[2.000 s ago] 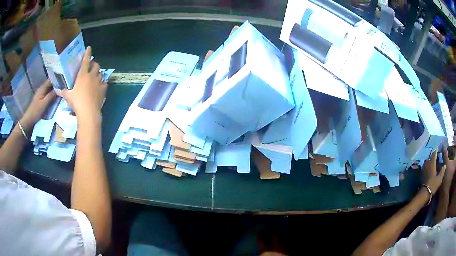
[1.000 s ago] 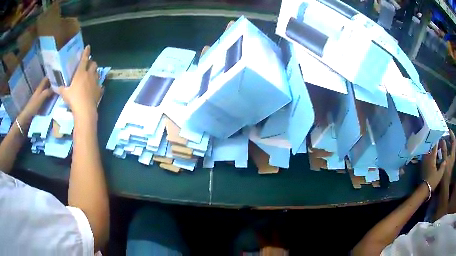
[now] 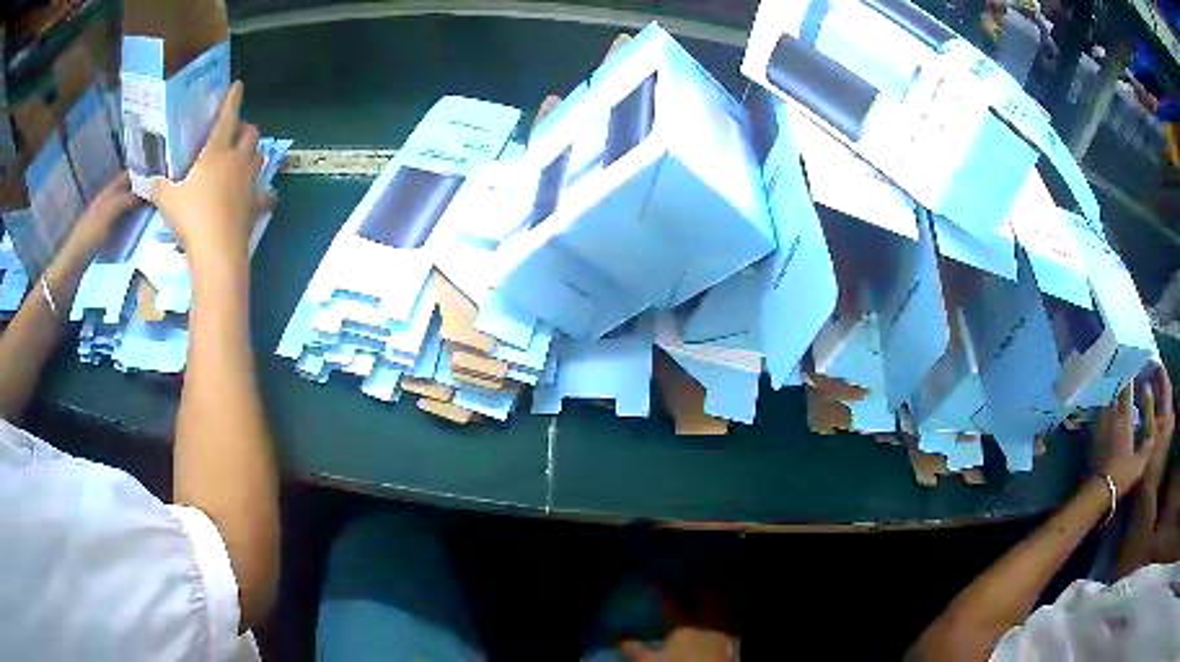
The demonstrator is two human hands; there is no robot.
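Neither of my hands is seen holding a carton. A blurred, skin-coloured shape like a hand (image 3: 679,644) shows over my lap at the bottom edge; it may be my right hand, its fingers unclear. My left hand is not in view. In front of me a closed-looking white and light-blue carton (image 3: 634,194) leans tilted on other cartons. Left of it, flat carton blanks (image 3: 408,207) lie in a fanned stack, blue and brown tabs towards me. To the right, a heap of erected cartons (image 3: 906,117) leans together, some ends open.
At left a person's hands (image 3: 214,194) hold an open carton (image 3: 175,110) above more blanks (image 3: 149,317). At right another person's hands (image 3: 1126,433) are at the heap's edge. The dark-green worktop (image 3: 621,485) has a front edge above my legs (image 3: 388,588).
The worktop and stacks sit slightly higher in the picture. The left person's open carton has risen. The skin-coloured shape over my lap shows more clearly. The cartons before me keep their arrangement.
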